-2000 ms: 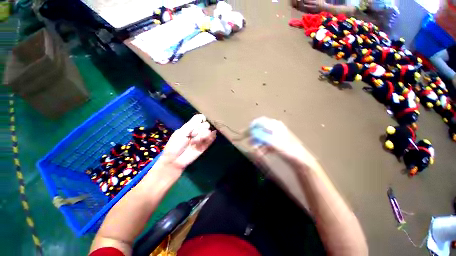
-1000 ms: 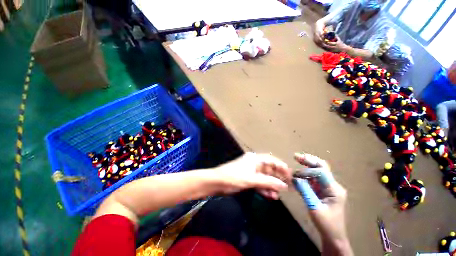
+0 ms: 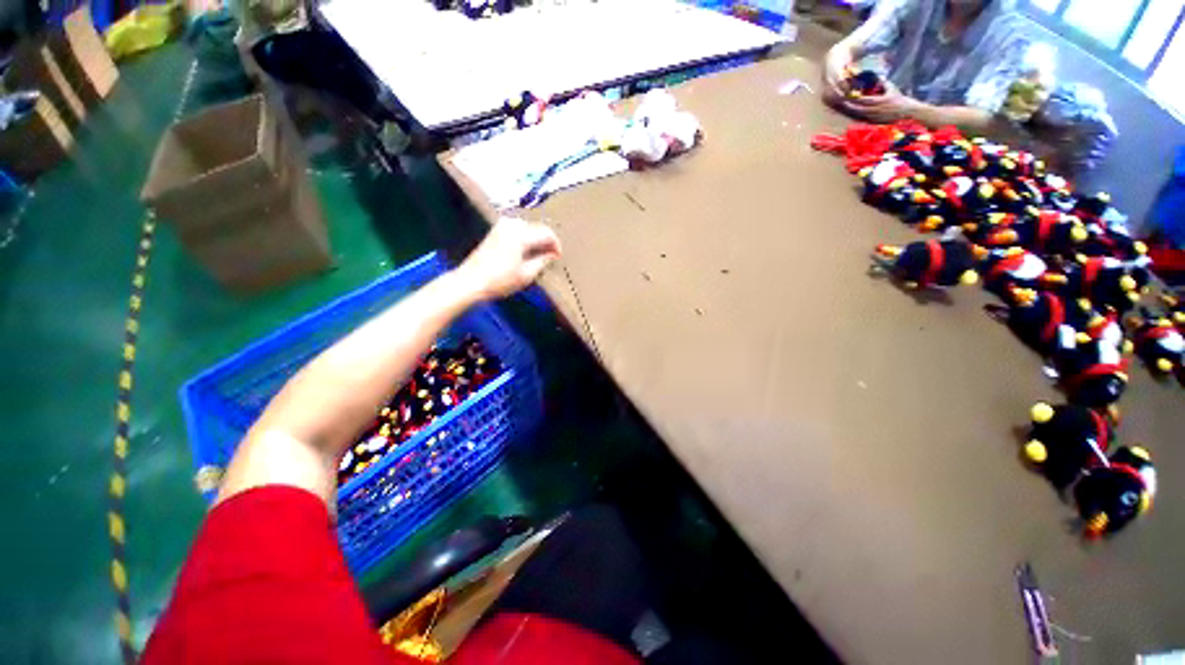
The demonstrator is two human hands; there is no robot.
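Observation:
My left hand is raised at the table's left edge, its fingers closed on a thin dark thread. The thread hangs from the fingers down along the table edge; its lower end is hard to see. My right hand is not in view. Thread snips with pink-purple handles lie on the brown table at the lower right. No needle can be made out.
A blue crate of penguins stands left of the table. A penguin pile lies along the right. White papers and a grey-white plush lie at the far left. A person sits across, holding a penguin. A cardboard box stands on the floor.
My left hand has moved up and away from the lap along the table edge, drawing out the thread. My right hand, with pale blue finger coverings, has left the view.

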